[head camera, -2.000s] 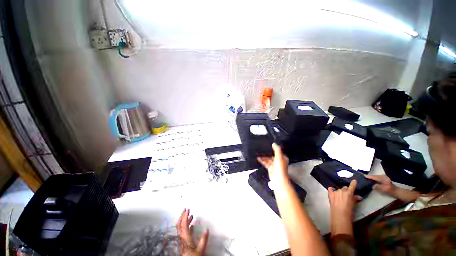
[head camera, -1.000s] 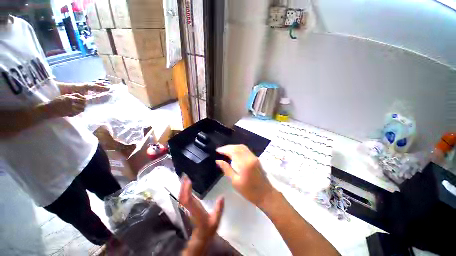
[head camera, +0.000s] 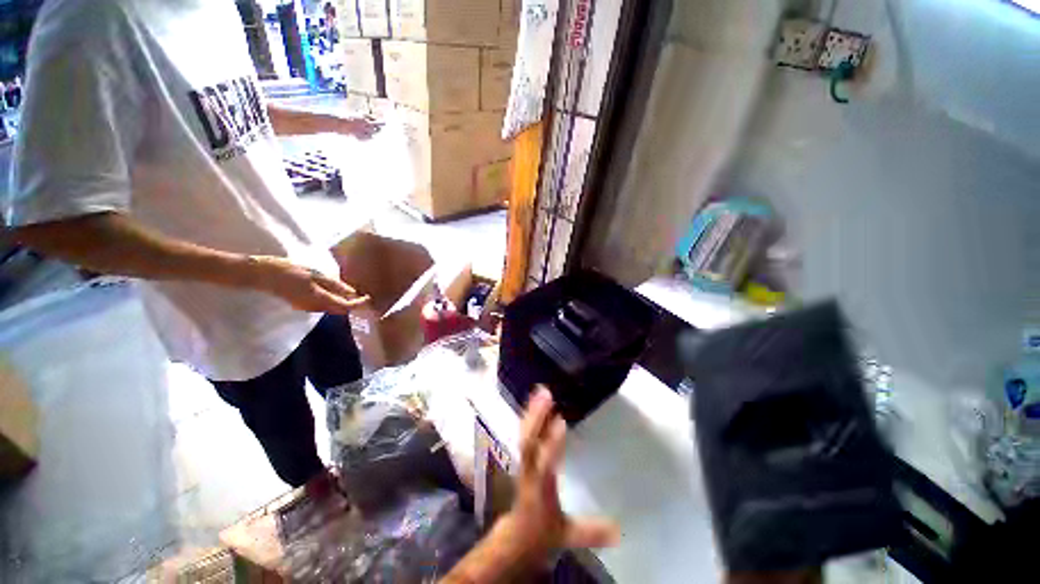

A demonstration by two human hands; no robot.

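A black insert tray (head camera: 793, 439), blurred, is held up over the table at the right. It has a raised centre part and a recess. My right hand (head camera: 776, 575) is mostly hidden behind its lower edge; only a strip of skin shows, and the tray rests in its hold. The stack of black trays (head camera: 576, 342) stands at the table's left end, a raised block on top. My left hand (head camera: 538, 496) is in front of the stack, empty, fingers apart.
A person in a white shirt (head camera: 217, 171) stands at the left beside an open carton (head camera: 382, 285). Clear plastic bags (head camera: 399, 422) lie by the near left table edge. A blue-handled kettle (head camera: 724, 245) stands by the wall.
The view has turned further left. My right hand was above the tray stack and is now at the right with a black tray. My left hand stays empty. The person's arms have moved.
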